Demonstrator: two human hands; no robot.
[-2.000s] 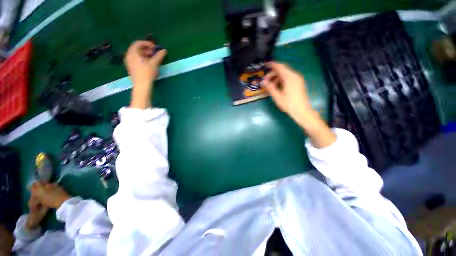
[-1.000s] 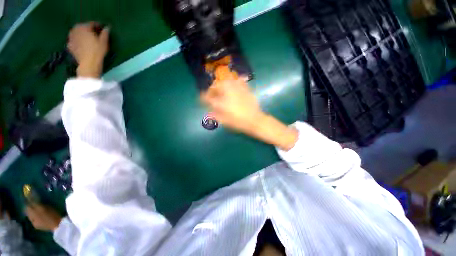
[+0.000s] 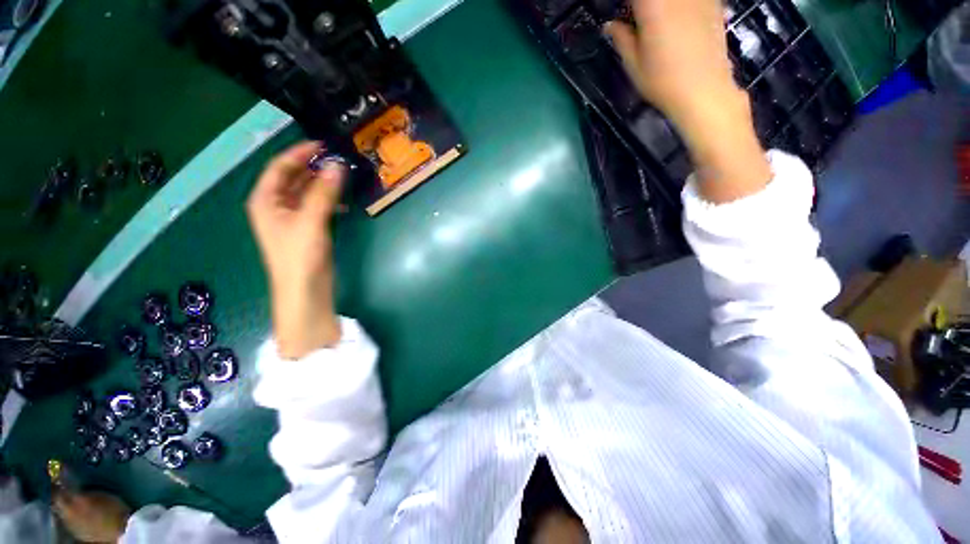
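My left hand (image 3: pixel 295 207) holds a small round part (image 3: pixel 323 163) between its fingertips, just left of the orange locating nest (image 3: pixel 395 147). The nest sits at the front of the black press fixture (image 3: pixel 308 64), with a pale strip along its front edge; no round part shows in it. My right hand (image 3: pixel 681 53) is over the black blister tray (image 3: pixel 782 64) at the upper right. Its fingertips are partly cut off by the top edge, so I cannot tell whether it holds anything.
Several loose round parts (image 3: pixel 193 397) lie on the green bench at the lower left. More small black parts (image 3: pixel 89 191) lie beyond the pale line. A black bin (image 3: pixel 48 361) stands at the left. Another person's hand (image 3: pixel 90 515) is at the lower left. A cardboard box (image 3: pixel 904 308) is at the right.
My right hand has moved from the fixture to the blister tray. My left hand has come from beyond the pale line to beside the nest. The round part seen in front of the fixture is gone from there.
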